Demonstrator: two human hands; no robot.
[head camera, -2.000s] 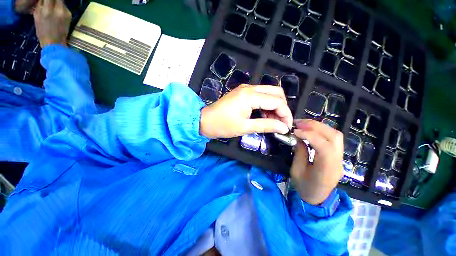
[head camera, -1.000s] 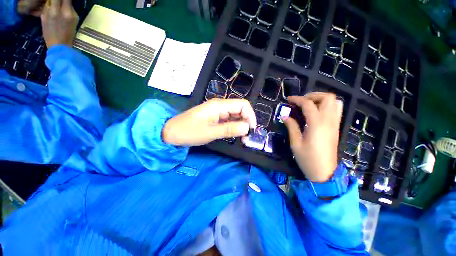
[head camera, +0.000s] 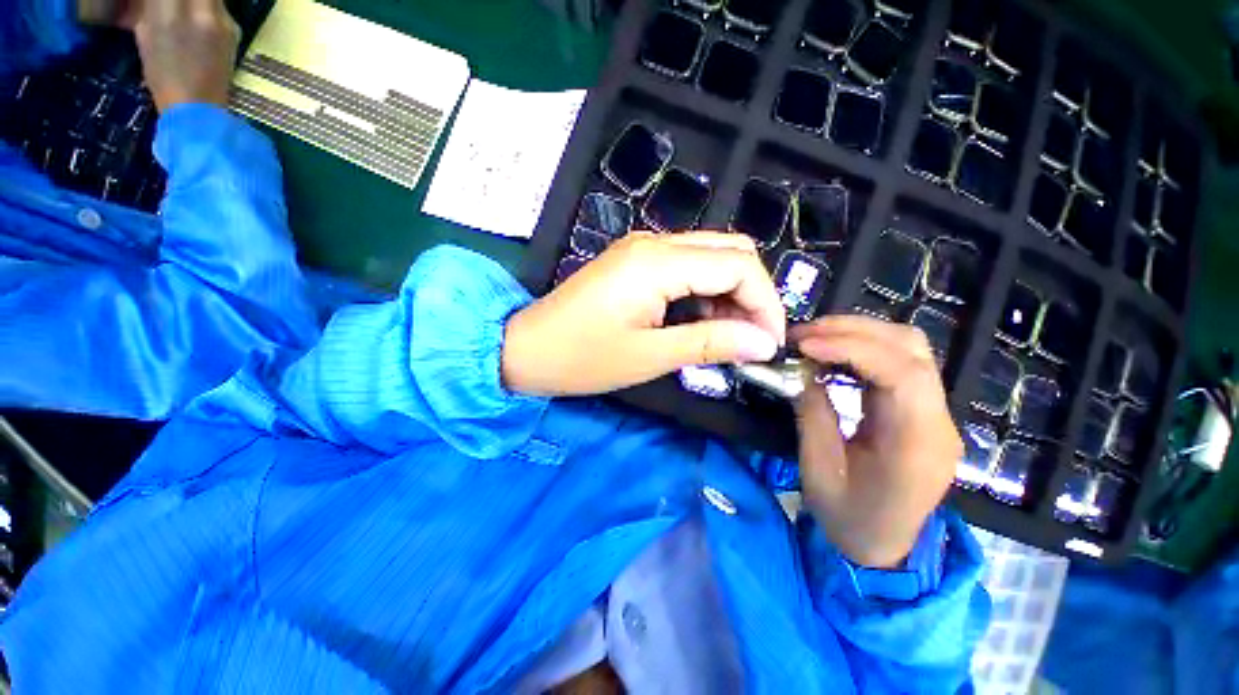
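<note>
My left hand (head camera: 645, 315) and my right hand (head camera: 881, 428) meet at the fingertips over the near edge of the black compartment tray (head camera: 722, 130). Between them they hold one watch body (head camera: 772, 378), seen edge-on as a bright silver bar. My fingers hide most of it. Other watch bodies lie in the tray compartments, face up with dark glass, such as one at the left (head camera: 637, 156). Another watch body (head camera: 799, 283), with a white glare patch, lies just beyond my fingertips. A blue band is at my right wrist.
A cream slotted board (head camera: 356, 88) and a white paper sheet (head camera: 504, 156) lie left of the tray. Another person's hand (head camera: 189, 52) and blue sleeve are at the far left. A white device with cable (head camera: 1207, 432) is at the right. A pale pocketed tray (head camera: 1022, 611) shows below.
A second ago my hands were apart, with my right hand at a watch body in the tray. Now they are together, holding a watch body edge-on. The whole view has shifted slightly.
</note>
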